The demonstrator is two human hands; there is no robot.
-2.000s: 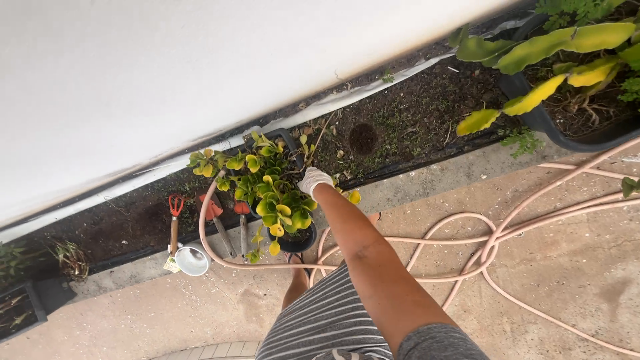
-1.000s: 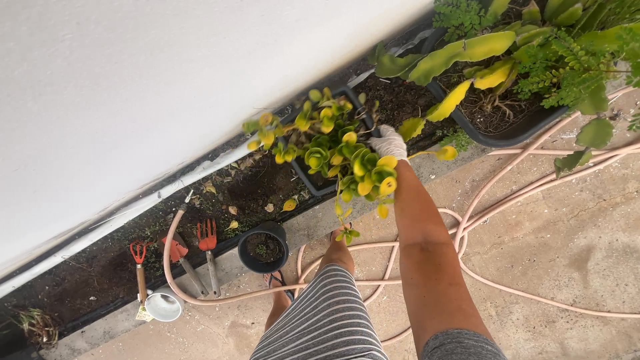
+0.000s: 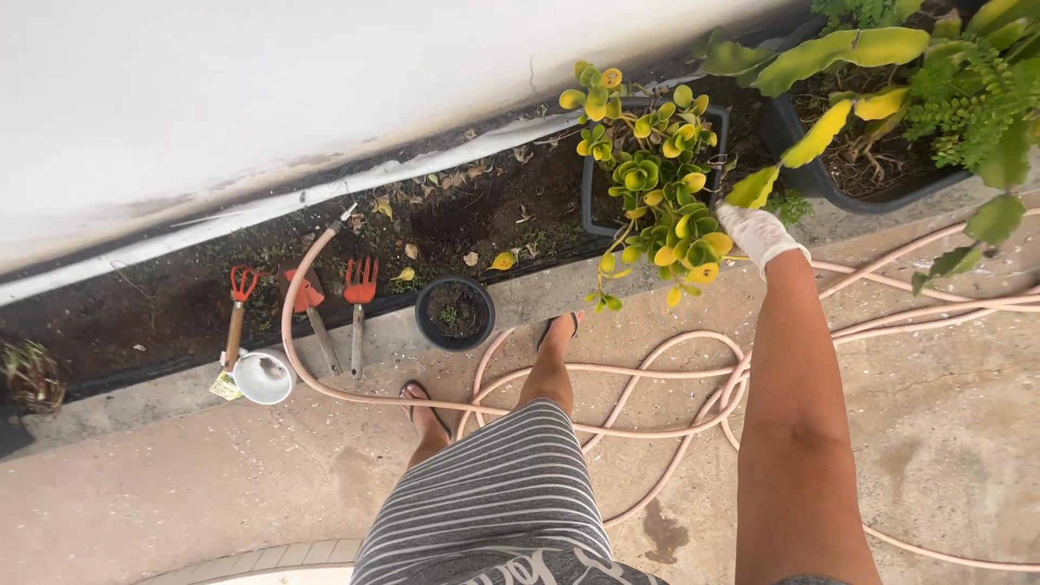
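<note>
My right hand [image 3: 757,231], in a whitish glove, grips the right side of a dark rectangular planter [image 3: 587,195]; leaves partly hide its fingers. A succulent with rounded green and yellow leaves [image 3: 638,172] fills the planter and hangs over its front edge. The planter stands in the soil strip along the wall, just left of a larger dark planter [image 3: 865,203] with long flat-stemmed plants. A round black pot [image 3: 455,313] with soil and small green growth sits on the concrete edging to the left. My left hand is out of view.
A hand cultivator [image 3: 236,313], a trowel [image 3: 310,305] and a hand fork [image 3: 358,313] lie across the edging at left, beside a white cup [image 3: 264,378]. A pink hose [image 3: 650,432] loops over the paving near my sandalled feet. The white wall [image 3: 244,106] borders the soil strip.
My right hand and the rectangular planter have moved right, away from the round pot and closer to the larger planter. The hand fork and the round pot, partly covered earlier, show fully.
</note>
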